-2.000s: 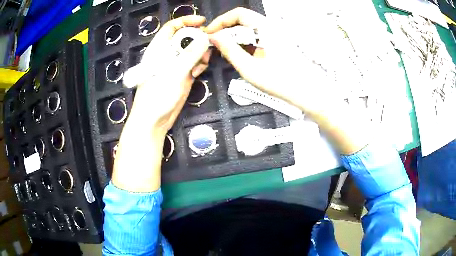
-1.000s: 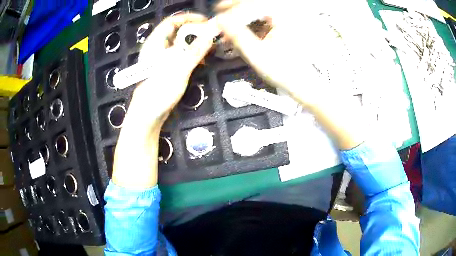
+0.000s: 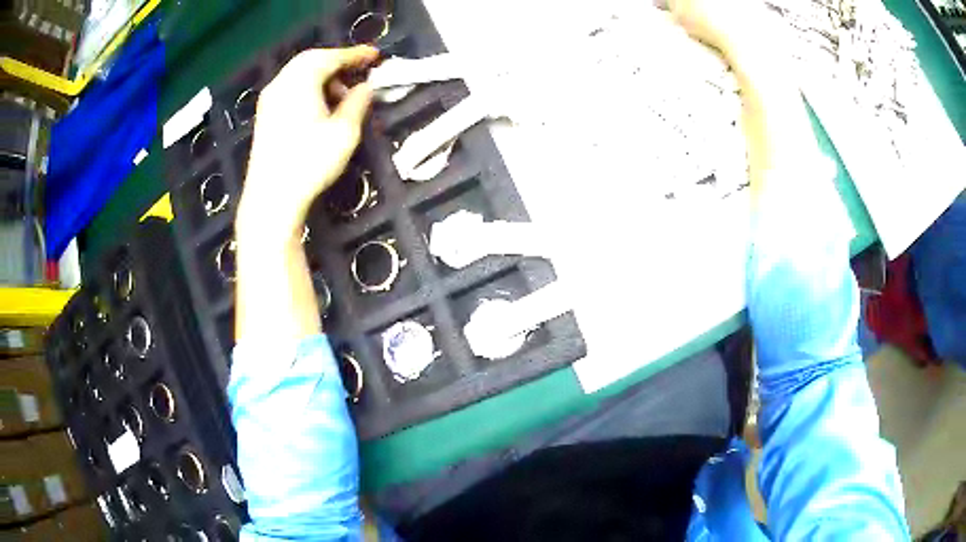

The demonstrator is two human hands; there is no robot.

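Observation:
My left hand is over the black foam tray, thumb and fingertips closed at the left end of a white-strapped watch in an upper right pocket. Its white band points right. My right hand is at the top edge over the white strap pile, partly cut off; its fingertips are hidden. More strapped watches lie in the right column, bands reaching over the white paper sheet. A strapless watch head with a bluish centre sits in the front row.
A second black foam tray with strapless watch heads stands at the left. A greyish strap pile lies on another sheet at the far right. Blue cloth is at the upper left, and cardboard boxes are at the left edge.
The view has turned, so the trays appear tilted. My hands have parted: the right moved up and right over the straps, and the left is at a tray pocket with a strapped watch.

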